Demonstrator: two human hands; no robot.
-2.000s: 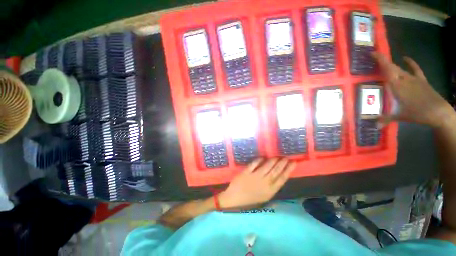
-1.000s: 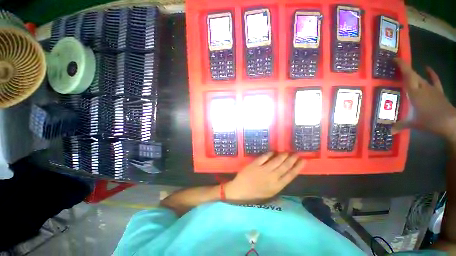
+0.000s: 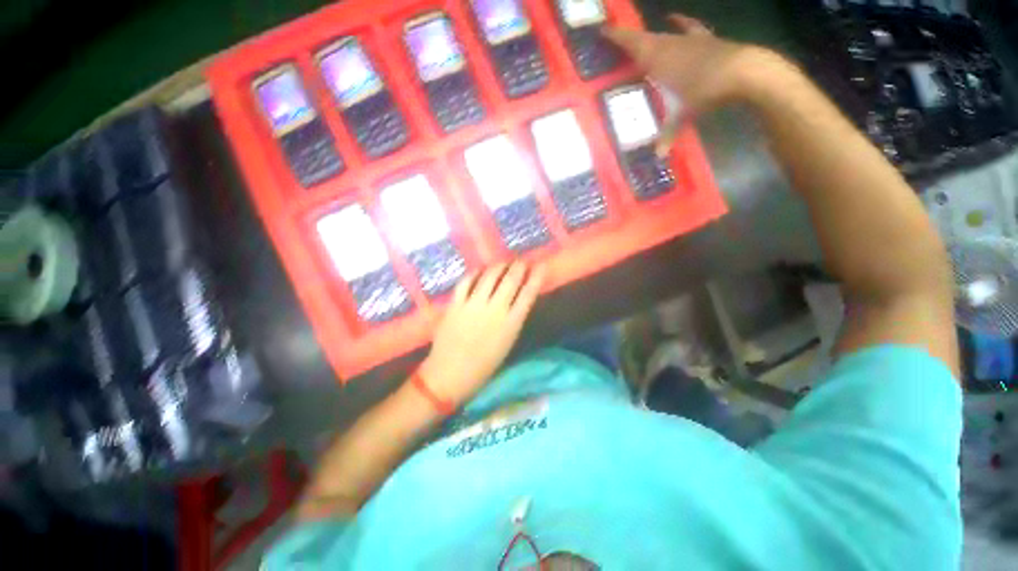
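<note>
A red-orange phone tray (image 3: 690, 201) lies on the dark bench, tilted in view. Each recess of its two rows holds a keypad phone (image 3: 634, 125), face up with a lit screen; the upper row shows mostly purplish screens, the lower row white glare. My left hand (image 3: 482, 323) is bare, with a red band at the wrist. It rests on the tray's near edge, fingers slightly apart, holding nothing. My right hand (image 3: 681, 73) is at the tray's right end, over the right-end phones, fingers spread, with a fingertip by the lower phone's keypad.
Black blister trays with small parts (image 3: 167, 312) lie on the left of the bench, blurred. A pale green tape roll (image 3: 39, 265) lies on them at the left edge. Dark trays or parts (image 3: 915, 84) stand at upper right. Red legs (image 3: 201, 524) show below the bench.
The view has turned, so the tray appears tilted and further left. The desk fan has left the picture. More upper-row screens look purplish. Both hands stay at the tray.
</note>
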